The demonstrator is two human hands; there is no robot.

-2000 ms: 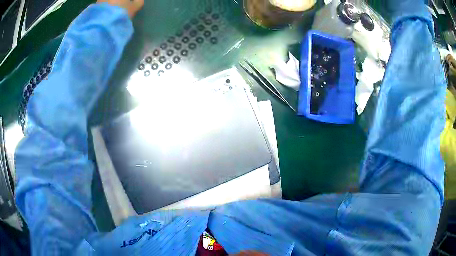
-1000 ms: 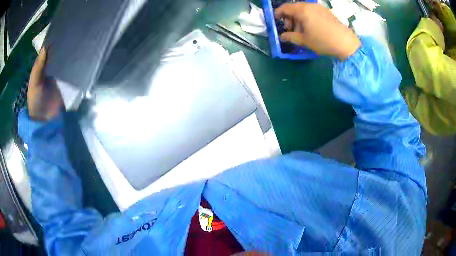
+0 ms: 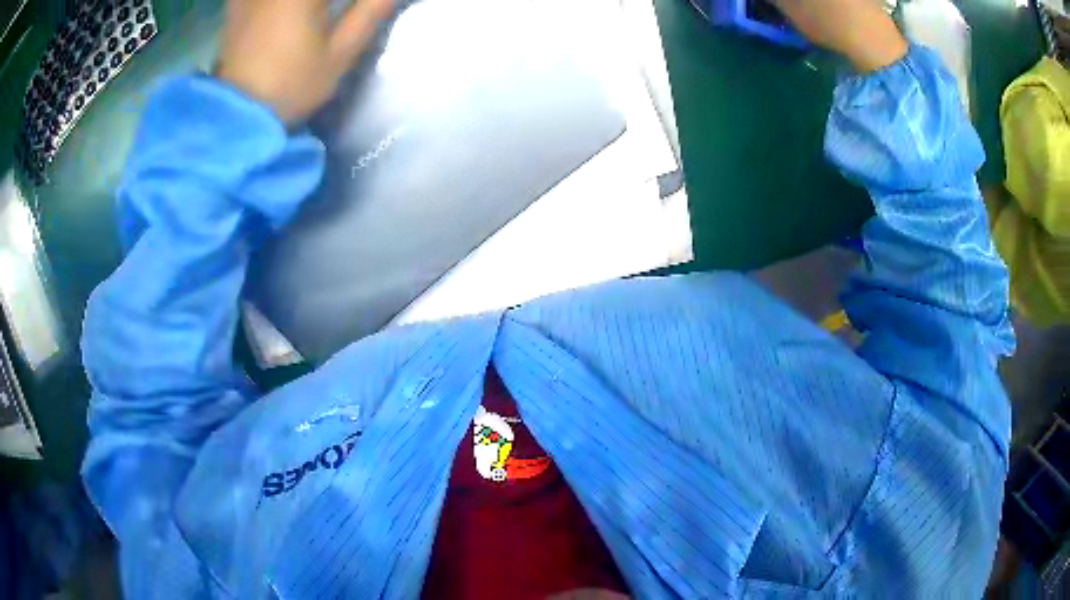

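A grey tablet back cover (image 3: 469, 152) with an ADVAN logo lies in front of me on white separator sheets (image 3: 575, 252). Bright glare covers its far part. My left hand (image 3: 288, 53), bare, is at the cover's far left, fingers apart and cut off by the top edge; I cannot tell whether it holds anything. My right hand (image 3: 847, 26), bare, is over the near end of the blue parts bin (image 3: 760, 21) at the top edge. Its fingers are out of the picture, so its grip is hidden.
A film with rows of black rings (image 3: 94, 65) lies at the far left. White and dark flat pieces (image 3: 24, 275) lie along the left side. A coworker's yellow sleeve (image 3: 1038, 176) is at the right edge. A white shiny piece (image 3: 935, 47) lies beyond my right wrist.
The view has tilted down toward my smock. The dark panel my left hand held up at the left is no longer seen raised, and that hand has moved right, to the cover.
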